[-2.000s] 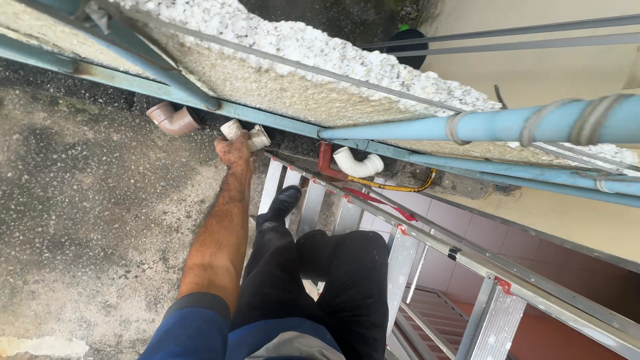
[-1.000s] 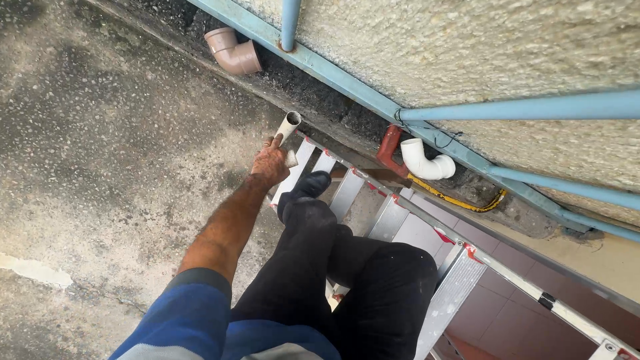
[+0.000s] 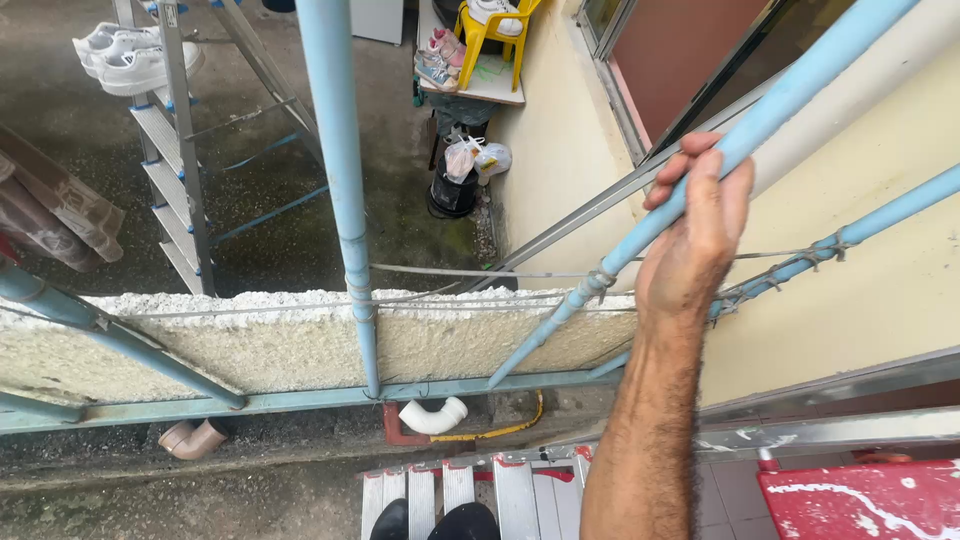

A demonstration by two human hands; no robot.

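My right hand (image 3: 694,214) reaches up from the lower right and is closed around a slanting light-blue metal pole (image 3: 652,225). Its thumb lies across the front and its fingertips show on the far side. Wire is wound round this pole lower down. My left hand is out of view. Below, a white plastic pipe elbow (image 3: 433,417) lies by a red-brown pipe (image 3: 394,425) and a yellow hose (image 3: 499,430) at the foot of the wall. A brownish pipe elbow (image 3: 193,439) lies farther left. My foot is on an aluminium ladder (image 3: 459,487).
More blue poles (image 3: 341,150) rise from a blue rail (image 3: 292,401) along a rough wall (image 3: 255,345). Beyond it stand another stepladder (image 3: 176,150) bearing white shoes (image 3: 139,60), a yellow chair (image 3: 480,37) and a black bucket (image 3: 454,193). A red paint-spotted platform (image 3: 862,499) is lower right.
My left hand, earlier holding a pale pipe fitting beside the ladder, has left the view. My right hand has come into view on the blue pole. The view has swung up over the wall.
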